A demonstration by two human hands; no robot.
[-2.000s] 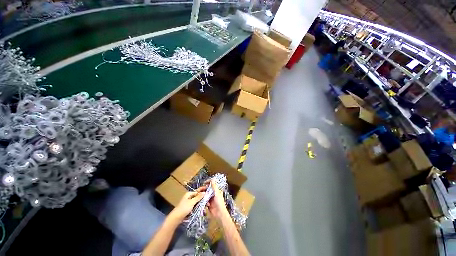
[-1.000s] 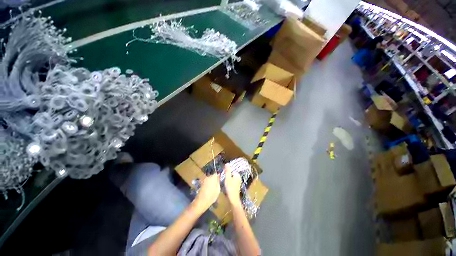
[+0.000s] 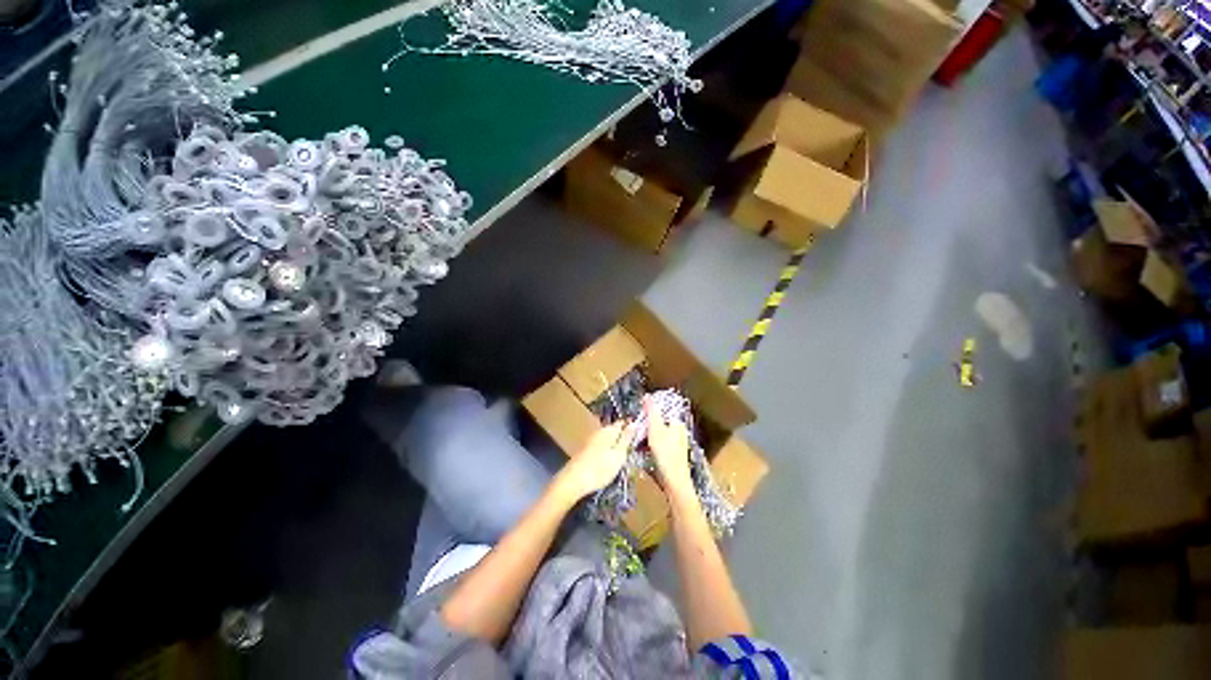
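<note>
A grey-white cable bundle [image 3: 711, 492] hangs over the open carton beside my knees. My left hand [image 3: 604, 458] and my right hand [image 3: 668, 445] are close together at its upper part, both closed on it. My fingers are small and partly blurred, so the exact grip is hard to see. The carton [image 3: 565, 409] holds more grey-white cables, partly hidden by my hands.
A large cable pile [image 3: 292, 266] with round ends lies on the green bench [image 3: 518, 113] at left. A smaller pile [image 3: 571, 43] lies farther along. An open carton [image 3: 797, 186] and yellow-black tape [image 3: 768, 319] are on the floor. More cartons [image 3: 1142, 452] stand at right.
The view has shifted, so the scene sits farther right and higher. A thin strand raised above my left hand one second ago no longer shows. My hands remain at the bundle over the carton.
</note>
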